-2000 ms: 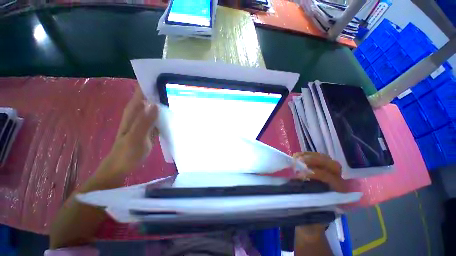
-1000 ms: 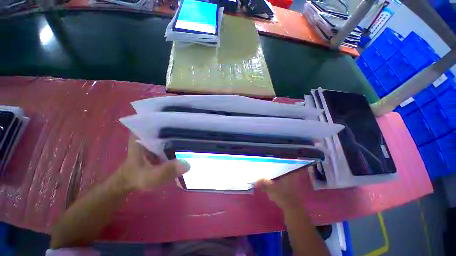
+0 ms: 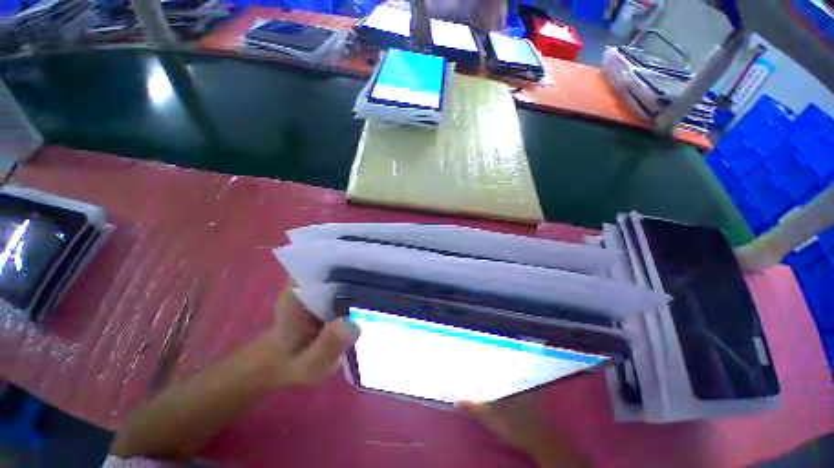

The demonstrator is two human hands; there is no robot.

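Note:
A stack of tablets with white sheets between them [image 3: 475, 274] is held tilted on edge over the pink bench. The nearest tablet [image 3: 457, 361] has a lit white screen with a blue bar, facing me. My left hand [image 3: 311, 343] grips the stack's left edge, thumb on the screen corner. My right hand [image 3: 512, 430] is at the lower edge of the lit tablet with its fingertips touching it; the rest of it is blurred.
A leaning stack with a dark tablet on top [image 3: 709, 306] stands at right. Another dark-topped stack [image 3: 41, 242] lies at far left. A lit tablet stack [image 3: 409, 82] sits on the yellowish board [image 3: 448, 164] across the green belt [image 3: 265, 119]. Another person's hands show beyond.
The sheet-interleaved stack, earlier lying open with one lit tablet raised behind, is now gathered together and tilted up. The view has shifted left and up since one second ago.

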